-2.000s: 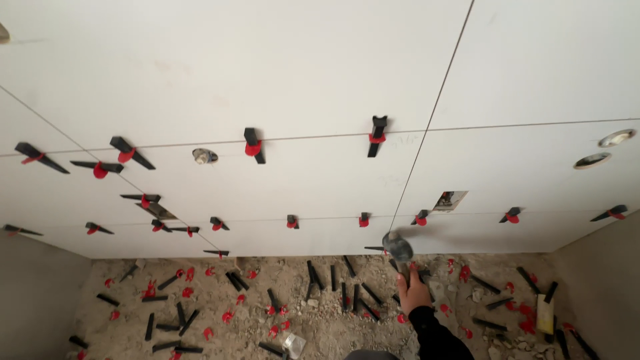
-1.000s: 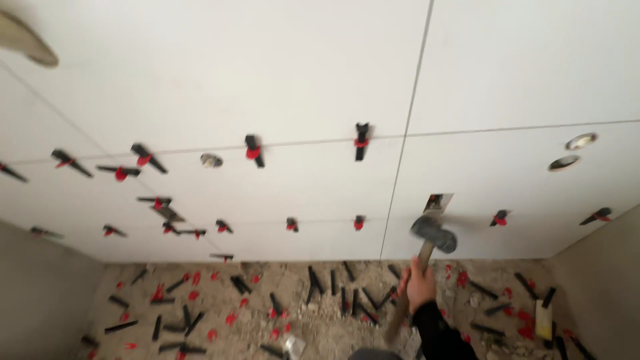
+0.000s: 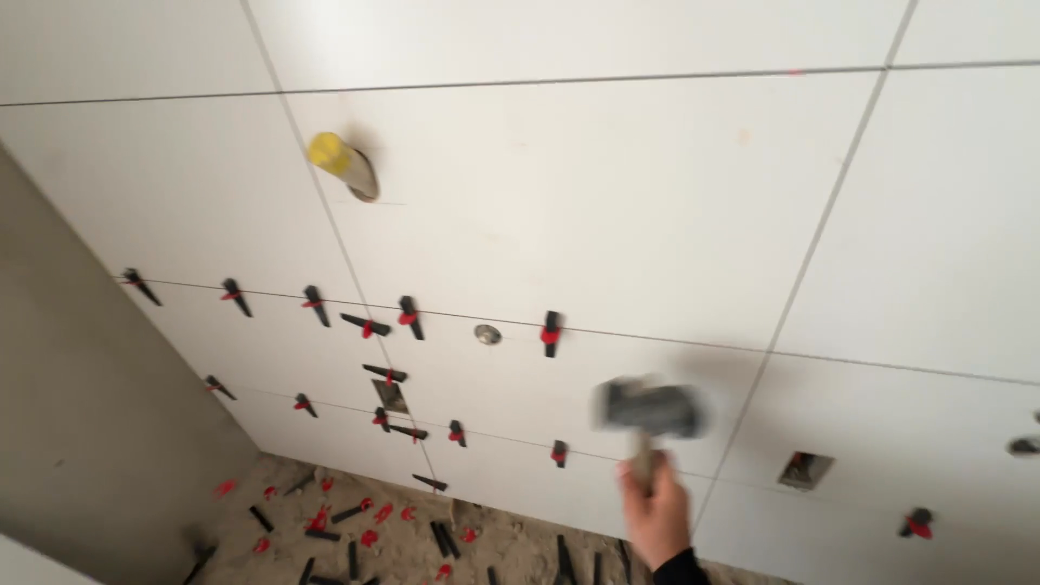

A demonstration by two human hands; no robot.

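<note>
Large white wall tiles [image 3: 569,203] fill the view. My right hand [image 3: 656,512], in a black sleeve, grips the handle of a mallet [image 3: 652,406] with a dark head, blurred, in front of the lower tiles. Red clips with black wedges stand in the joints: one [image 3: 551,334] on the upper joint left of the mallet head, another [image 3: 560,453] on the lower joint, several more to the left, and one [image 3: 918,522] at the lower right. My left hand is out of view.
A yellow-capped pipe [image 3: 345,165] sticks out of the wall at upper left. Box cutouts [image 3: 805,470] and a round fitting [image 3: 487,334] interrupt the tiles. Loose black wedges [image 3: 444,539] and broken red clips [image 3: 370,539] litter the rough floor. A grey side wall [image 3: 81,366] stands at left.
My right hand has raised the mallet from the lower joint. The wedges and clips near the right vertical joint, seen earlier on the upper and lower joints, are gone. The view has swung up and left.
</note>
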